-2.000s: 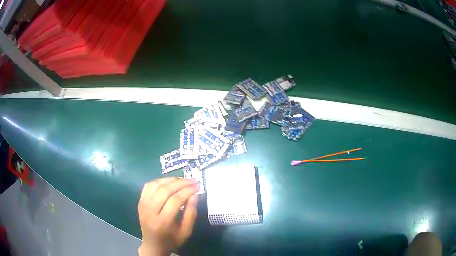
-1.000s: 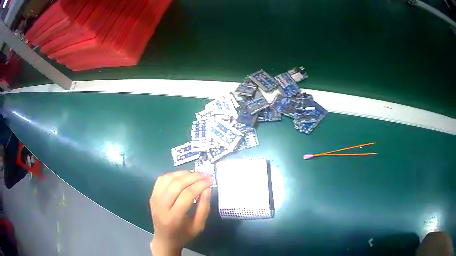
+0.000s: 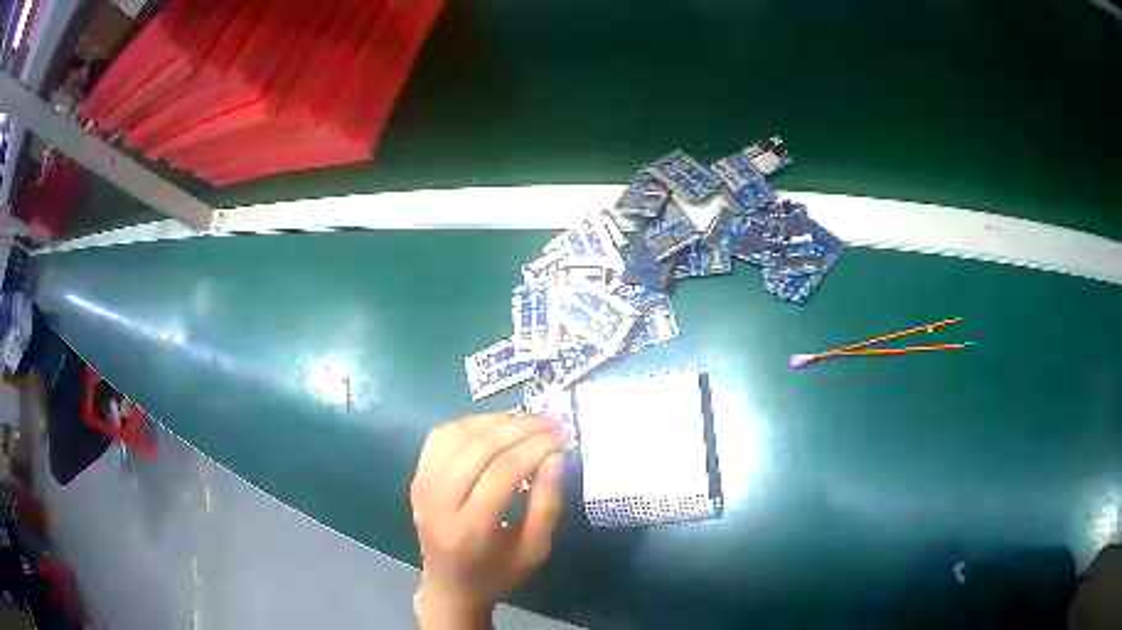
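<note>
My left hand [image 3: 492,492] is at the lower centre, thumb and fingertips pinched on the near end of a small circuit board [image 3: 550,399] beside the white pad's left edge. The white pad [image 3: 645,437] lies flat, its dotted edge towards me. Overlapping white-patterned boards [image 3: 584,314] lie beyond the hand, and darker blue boards [image 3: 794,252] lie further right. Orange tweezers [image 3: 880,346] lie untouched at the right, pink joined end towards the pad. A blurred tan shape is cut off at the lower right corner; I cannot tell if it is my right hand.
A stack of bright red sheets or trays [image 3: 271,92] stands at the far left. A white strip [image 3: 406,208] crosses the green bench, with some dark boards lying over it. The bench edge curves along the lower left. A small pale scrap [image 3: 960,572] lies at the lower right.
The view has shifted, so the bench things appear further right and higher. My left hand stays at the same board beside the pad. The tweezers and piles keep their places.
</note>
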